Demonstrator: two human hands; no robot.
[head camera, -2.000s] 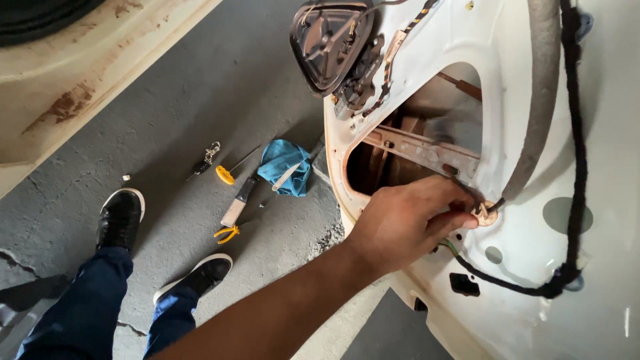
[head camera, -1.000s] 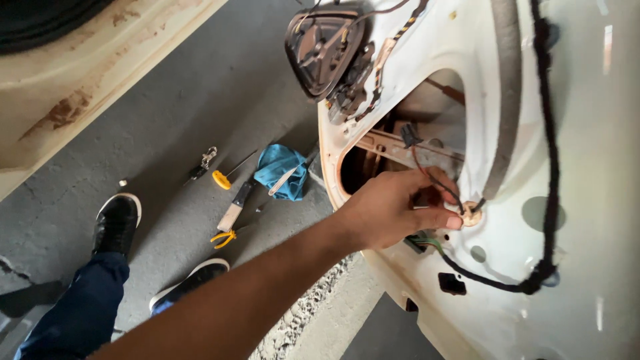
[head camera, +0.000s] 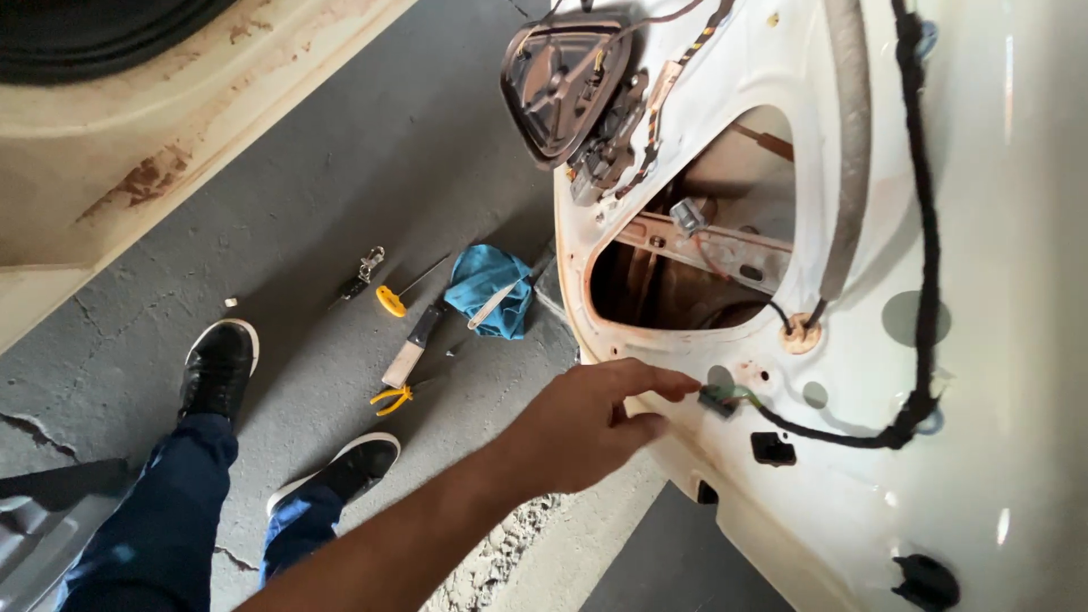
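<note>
My left hand (head camera: 650, 404) is beside the lower edge of the opening in a white car door (head camera: 850, 527). Its index fingertip touches or nearly touches a dark connector (head camera: 718, 401) with green wires, at the end of a black-taped harness (head camera: 829, 438). The thumb is apart from the index finger; the other fingers are mostly hidden. A grey connector (head camera: 687, 217) on a thin wire hangs in the opening. That wire seems to reach a tan grommet (head camera: 800, 333), where a thick grey tube (head camera: 850, 170) also ends in a cable. My right hand is out of view.
A black speaker-like part (head camera: 565, 93) with wires lies against the door's upper left. On the concrete floor are a blue cloth (head camera: 489, 289), a yellow-handled tool (head camera: 391, 301), a scraper-like blade (head camera: 404, 364), yellow-handled pliers (head camera: 393, 398) and keys (head camera: 361, 272). My shoes stand left of them.
My left hand has left the grommet and wire and moved down and left to the dark connector. The grey connector in the opening shows since one second ago.
</note>
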